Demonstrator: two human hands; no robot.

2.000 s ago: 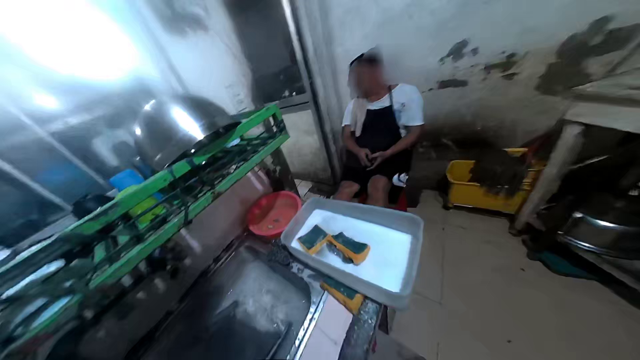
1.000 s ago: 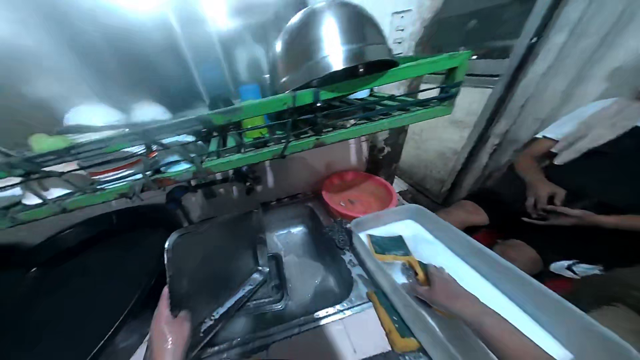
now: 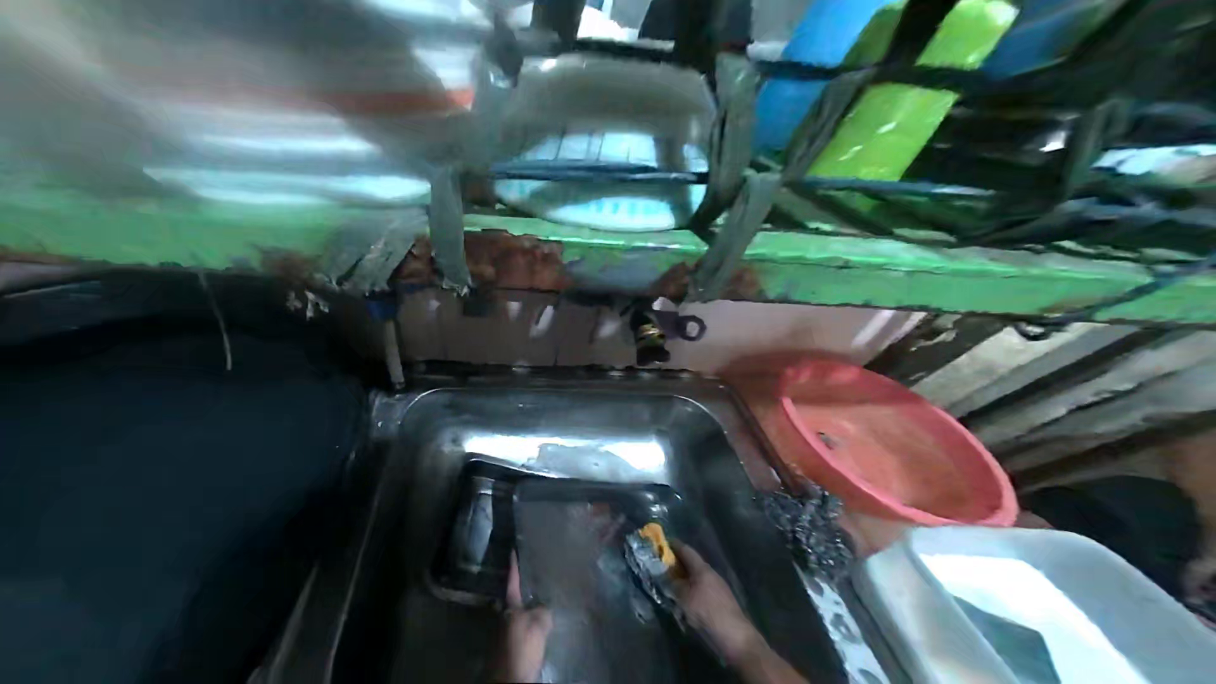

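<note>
My left hand (image 3: pixel 524 632) grips the left edge of a dark rectangular metal tray (image 3: pixel 579 570) inside the stainless steel sink (image 3: pixel 570 408). On the tray's right side, my right hand (image 3: pixel 708 603) holds a yellow sponge (image 3: pixel 657 543) together with a grey scouring pad (image 3: pixel 646 562), pressed near the tray's surface. Another dark rectangular tray (image 3: pixel 480 527) lies under and to the left of it. Blur hides the fingertips and the tray's lower end.
A green rack (image 3: pixel 855 275) with dishes crosses above the sink. A tap (image 3: pixel 650 337) sticks out below it. Right of the sink are steel wool (image 3: pixel 812 532), a red basin (image 3: pixel 893 446) and a grey tub (image 3: pixel 1102 560) of whitish liquid. A large dark round vessel (image 3: pixel 171 494) stands left.
My right hand has moved from the grey tub into the sink with the sponge. The view has swung left and closer to the sink, and the seated person is mostly out of it.
</note>
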